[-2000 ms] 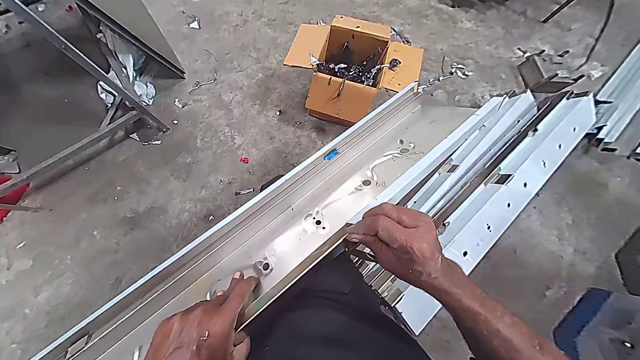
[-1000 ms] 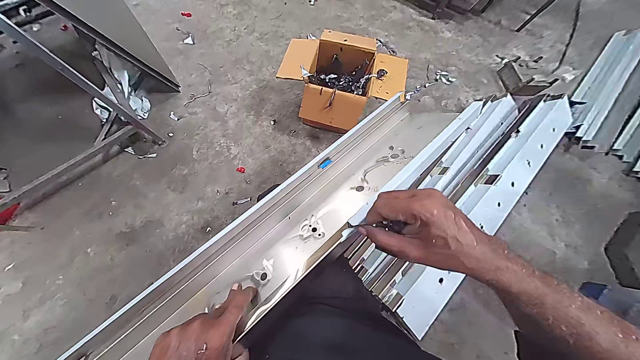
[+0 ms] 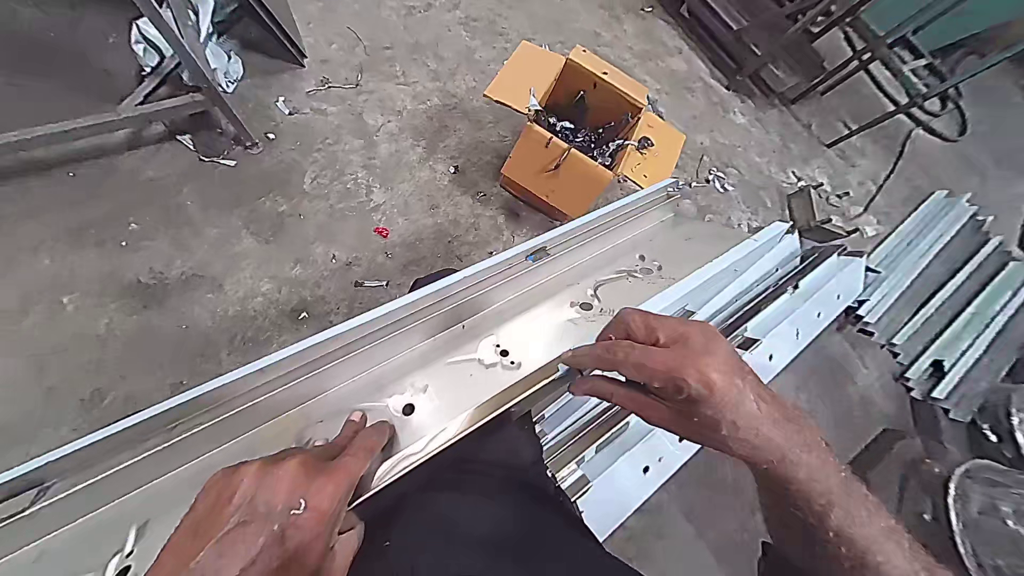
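Note:
A long pale metal channel profile (image 3: 448, 336) with drilled holes and smeared marks lies diagonally across the person's dark-clothed lap. My left hand (image 3: 280, 504) rests on its lower left part, fingers on the face near a hole and thumb at the near edge, gripping it. My right hand (image 3: 664, 368) is at the near edge further right, thumb and forefinger pinched together against the edge; a small dark item seems to be between them, mostly hidden. A small blue mark (image 3: 538, 254) shows on the far side of the channel.
An open cardboard box (image 3: 560, 172) with dark scrap stands on the concrete floor beyond. White drilled metal profiles (image 3: 768, 320) lie to the right, with another stack of profiles (image 3: 952, 296) further right. A metal frame (image 3: 192, 80) stands upper left, and metal racks with a cable are at upper right.
My right hand held a small dark item above the edge a second ago; its fingertips are now lower, at the channel's near edge. The left hand stays on the channel. The view has turned right.

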